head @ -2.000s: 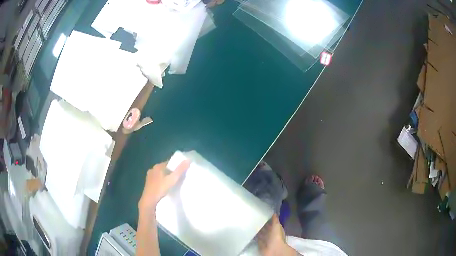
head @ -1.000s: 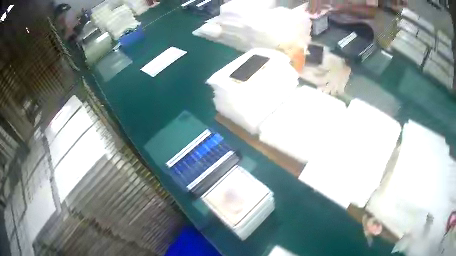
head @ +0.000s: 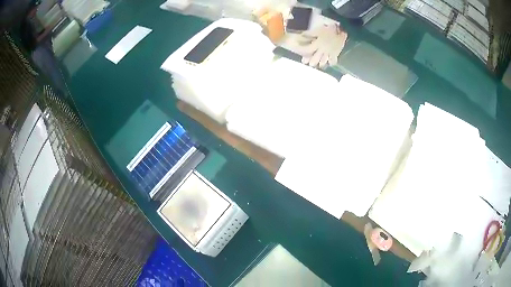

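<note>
Neither of my hands is in view. A pale sheet is cut off by the bottom edge; what holds it, if anything, is hidden. The small white support box, with a dark-edged pale top and perforated side, stands on the green bench. Just beyond it lies the blue-topped panel stack, with thin silvery lines and white bands on two sides. White sheet piles lie to the right. A dark phone rests on the farthest of these piles.
A pinkish tape roll lies at the pile edge, with red-handled scissors farther right. A beige glove-like shape lies behind the piles. Glass packs and a blue stool are left of the bench. A person is far left.
The view has swung from the bench's other part to the box and panel stack. My hands, earlier holding a pale sheet, are out of view. More of the bottom sheet now shows.
</note>
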